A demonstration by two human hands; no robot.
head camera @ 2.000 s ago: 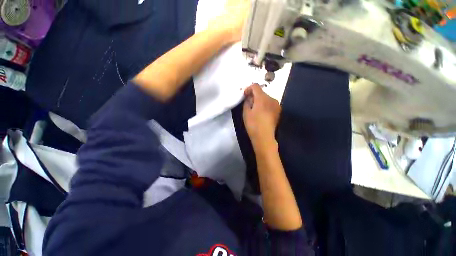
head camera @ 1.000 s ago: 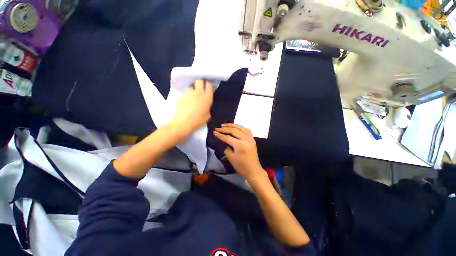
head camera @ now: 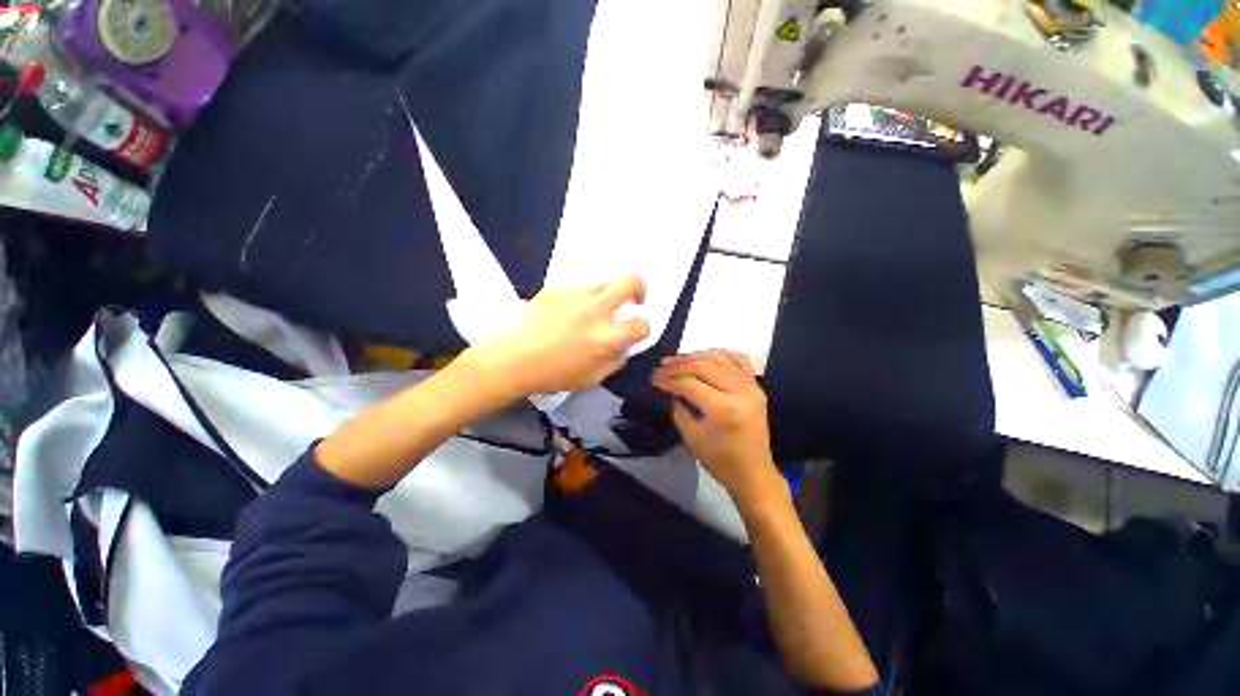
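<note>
A white fabric piece (head camera: pixel 632 163) runs from the top of the view down to my hands, left of the needle area. A narrow navy fabric piece (head camera: pixel 690 288) shows along its right edge and widens below. My left hand (head camera: pixel 578 336) is on the lower end of the white piece, with thumb and fingers pinched at its edge. My right hand (head camera: pixel 715 394) has its fingertips on the navy piece; the fingertips are partly hidden in the dark cloth. The presser foot and needle area (head camera: pixel 741 170) of the sewing machine (head camera: pixel 938 82) is above and right of my hands.
Large navy panels (head camera: pixel 367 177) lie at left, and another navy panel (head camera: pixel 884 286) lies right of the needle. A white and navy heap (head camera: pixel 177 394) is at lower left. Bottles (head camera: pixel 82 177) and a purple round device (head camera: pixel 157 48) stand at upper left. Pens (head camera: pixel 1057 358) lie on the right ledge.
The folded top of the white piece now lies flat, covering most of the navy. My left hand has moved down and right, closer to my right hand. The camera view has shifted slightly.
</note>
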